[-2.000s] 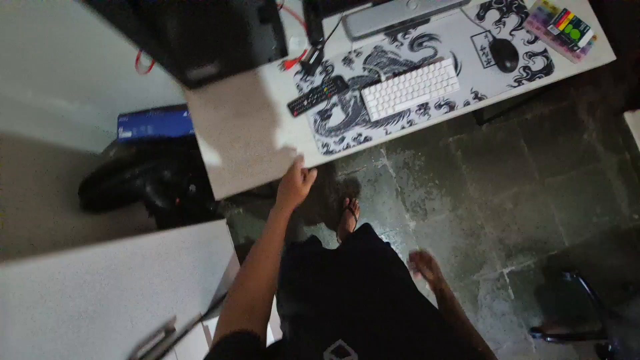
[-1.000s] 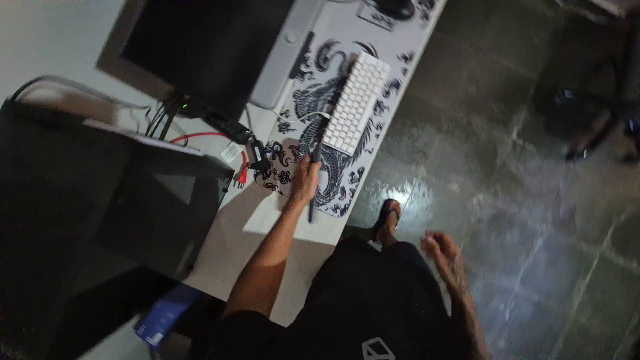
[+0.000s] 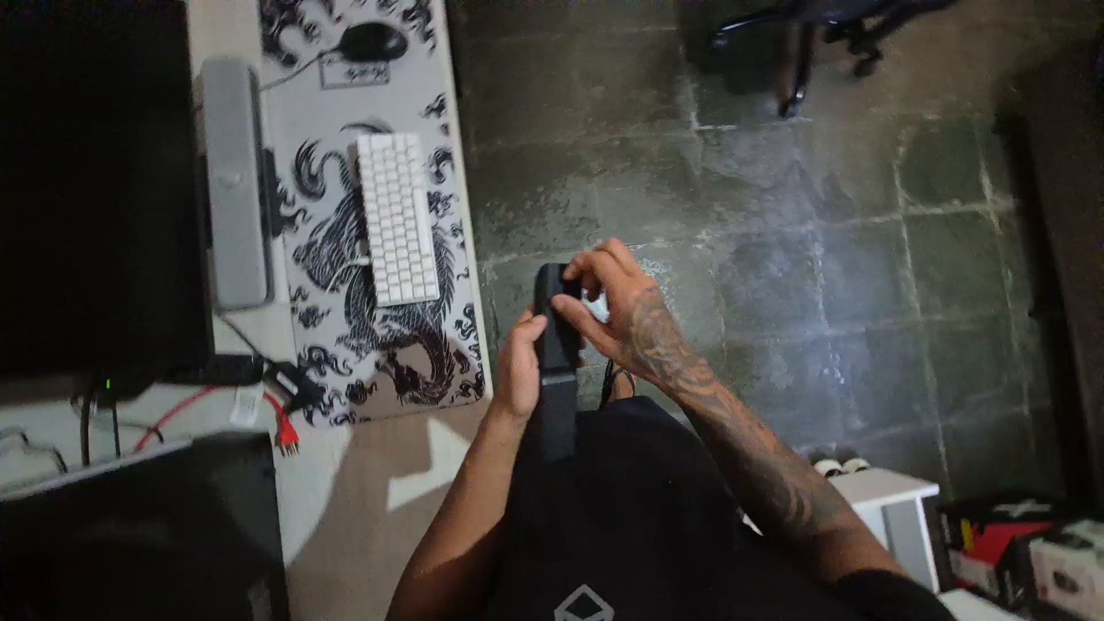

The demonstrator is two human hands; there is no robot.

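A black remote control (image 3: 559,345) is in my left hand (image 3: 520,362), held upright in the view in front of my body, beyond the desk's edge. No buttons show on its visible face, and a seam crosses it. My left thumb lies along its left side; the other fingers are mostly hidden. The fingertips and thumb of my right hand (image 3: 608,297) grip its upper end from the right. To the left, a white keyboard (image 3: 398,220) and a black mouse (image 3: 373,41) lie on a dragon-patterned desk mat (image 3: 323,250).
A dark monitor (image 3: 95,190) and a grey speaker bar (image 3: 233,181) stand on the desk at left, near a red plug (image 3: 286,431). A wheeled chair base (image 3: 798,52) is at the top. Lower right are a small white table (image 3: 888,487) and boxes (image 3: 1000,543).
My left hand has picked up the remote control from the mat and moved it off the desk, in front of me. My right hand has come up to it. The view has turned strongly.
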